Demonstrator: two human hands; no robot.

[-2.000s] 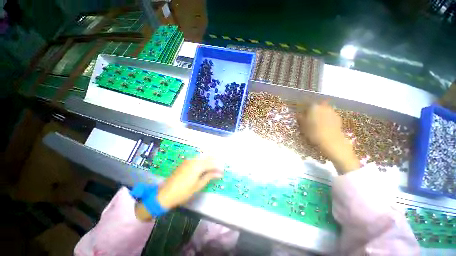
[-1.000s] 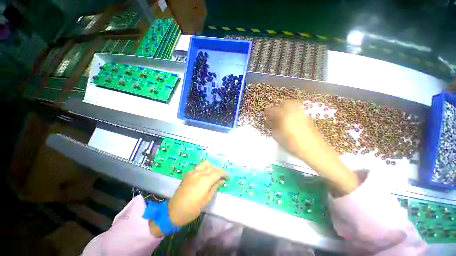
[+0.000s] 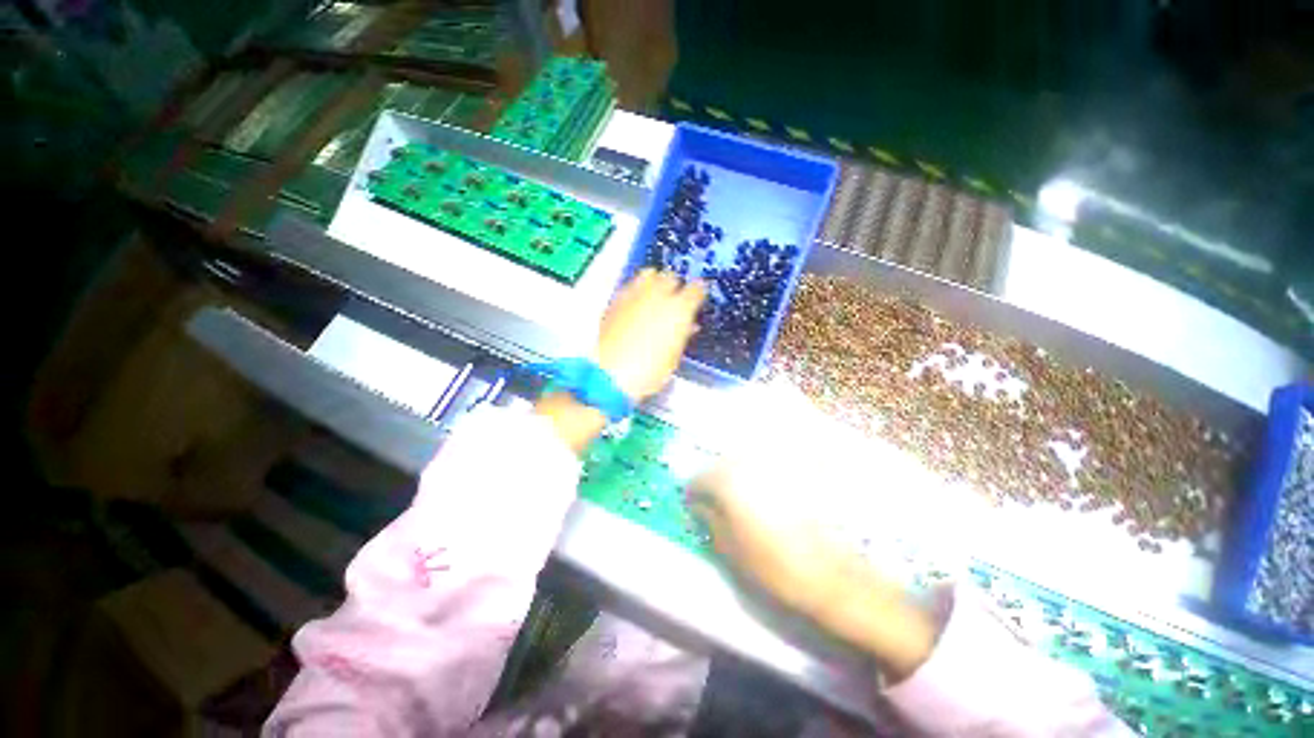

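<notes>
My left hand, with a blue band on its wrist, reaches over the near left edge of the blue parts bin. Its fingertips are at the black components; whether it holds one cannot be told. My right hand is blurred and lies over the green PCB panel in the line rail. Its fingertips are low at the board, and what they hold cannot be seen. Copper-coloured components lie in a wide loose heap right of the bin.
Spare PCB panels lie flat and stacked at upper left. A component tray stands behind the heap. A second blue bin with silver-white components is at far right. More green boards lie in the rail at lower right.
My left hand has moved from the board up to the blue bin. My right hand has moved from the copper-coloured heap down to the board. The view has shifted, so the bench sits further right.
</notes>
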